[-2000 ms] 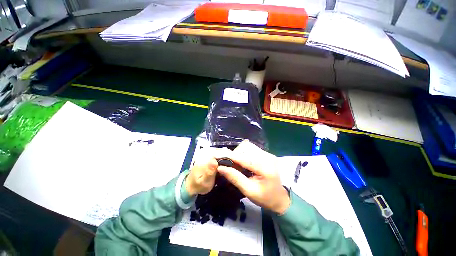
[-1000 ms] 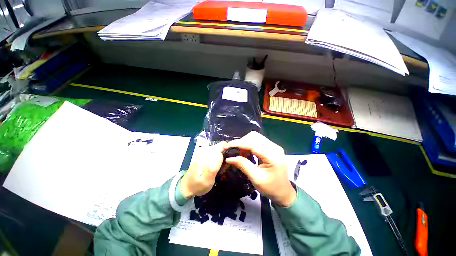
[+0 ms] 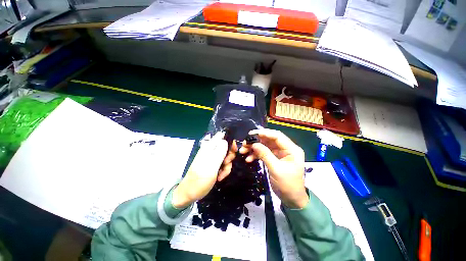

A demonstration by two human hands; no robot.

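Observation:
A pile of small black parts (image 3: 225,204) lies on a white paper sheet (image 3: 219,244) in front of me. My right hand (image 3: 283,163) holds a small black part (image 3: 252,138) between thumb and fingertips above the pile. My left hand (image 3: 207,165) is beside it over the pile, fingers bent; whether it holds a part is hidden by its fingers. The parts bag (image 3: 240,109), clear with a white label, stands behind both hands. A few black pieces (image 3: 143,142) lie on the left sheet (image 3: 97,168).
A red-brown tray (image 3: 347,122) and pen cup (image 3: 261,79) stand behind. On the right are a blue tool (image 3: 351,176), a calliper (image 3: 388,219), an orange-handled cutter (image 3: 425,240) and a small blue bottle (image 3: 322,150). A green bag (image 3: 30,120) lies left.
My hands have moved slightly apart and a little up and away from me. The small black part now shows at my right fingertips, and more of the pile is uncovered.

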